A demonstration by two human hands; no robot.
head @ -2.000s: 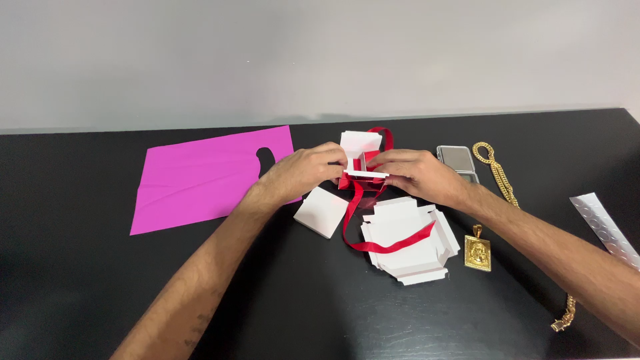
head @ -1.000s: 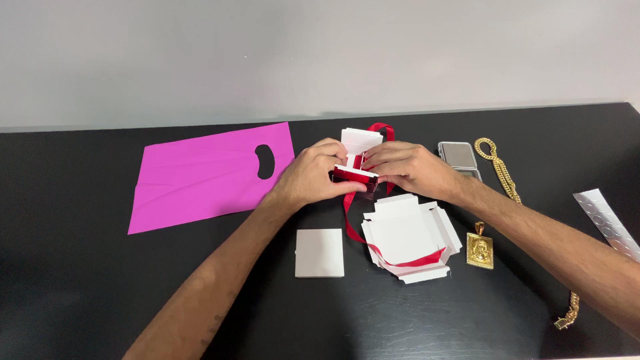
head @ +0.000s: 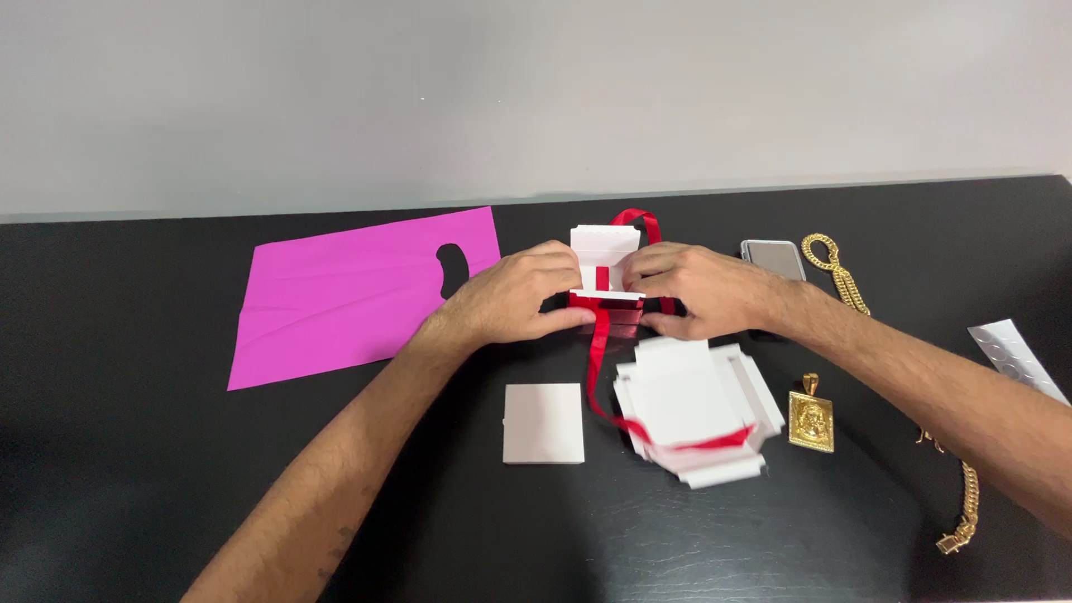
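Note:
Between my hands stands a small cardboard box, white inside and shiny red outside, partly folded with a white flap upright at the back. My left hand grips its left side, thumb at the front edge. On its right side is my right hand, fingertips at the inside and thumb low in front. A red ribbon loops behind the box, passes through it and trails down over an unfolded white cardboard blank. To the left of that blank lies a square white pad.
A magenta plastic bag with a cut-out handle lies at left. On the right are a pocket scale, a gold chain, a gold rectangular pendant, a gold bracelet and a silvery patterned strip.
The square white pad, tilted beside the box two seconds ago, now lies squarely lower down. The white blank has shifted and turned slightly under the ribbon. Both hands remain at the box.

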